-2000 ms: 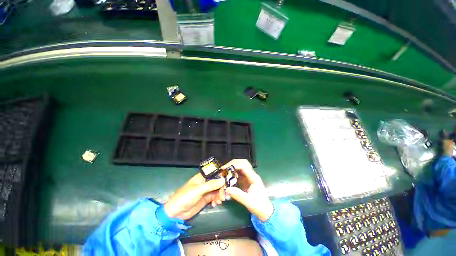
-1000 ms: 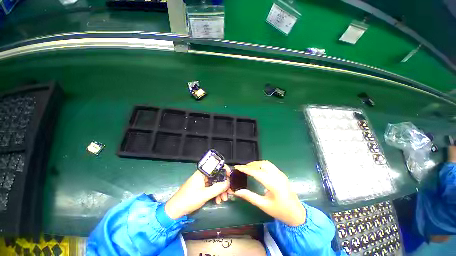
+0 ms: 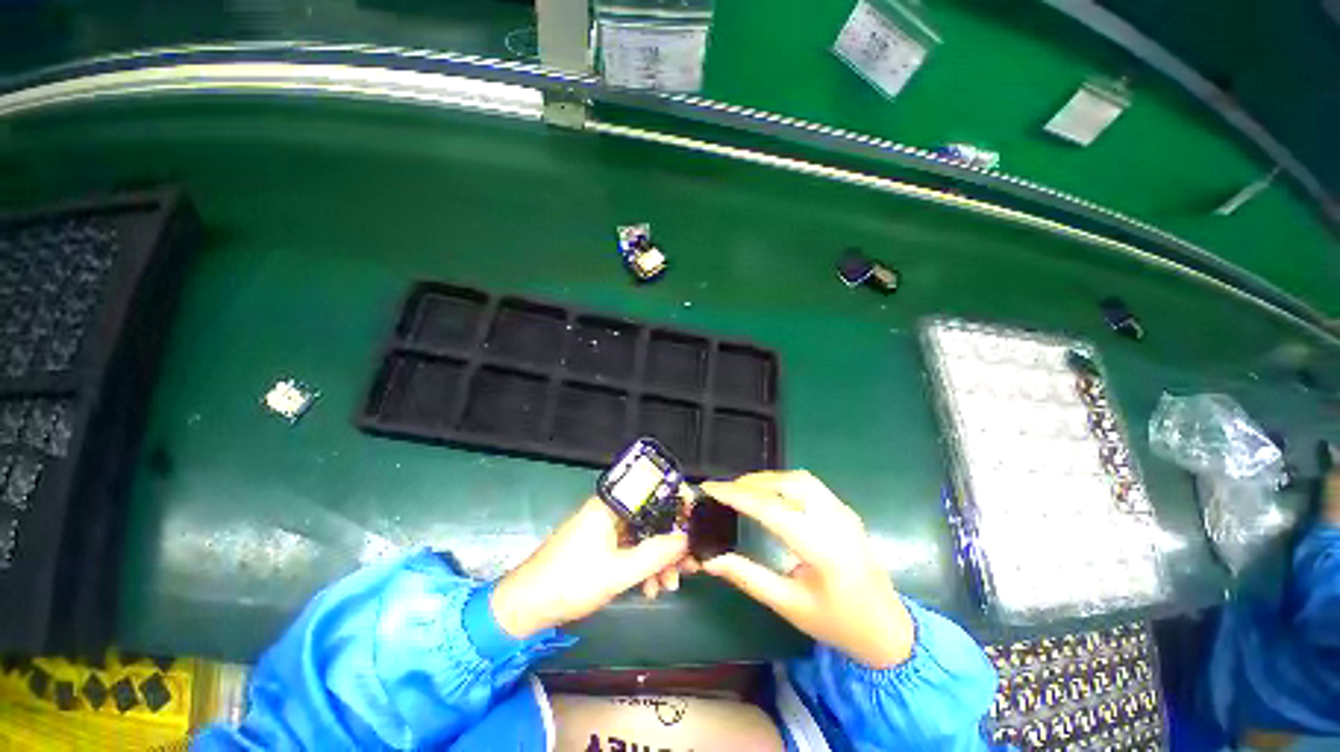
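Note:
My left hand [image 3: 588, 570] holds an open black square case [image 3: 641, 481] with a pale face inside, tilted up above the bench. My right hand [image 3: 816, 566] holds a thin dark glossy square piece [image 3: 713, 526] by its edges, close beside the case. Small dark and metallic parts show between the case and the dark piece; whether they are joined is too small to tell. The fingertips of both hands are close together.
A black foam pocket tray [image 3: 563, 370] lies beyond my hands. A clear blister tray [image 3: 1029, 485] and a lower parts tray [image 3: 1080, 683] are at right, near a plastic bag [image 3: 1217, 441]. Black trays [image 3: 132, 367] stand left. Another person's sleeve [image 3: 1286, 617] shows far right.
The dark square, now held flat beside the case, was not clearly visible two seconds ago. Since one second ago the hands have barely moved. The assemblies at the back appear further right as the view shifted.

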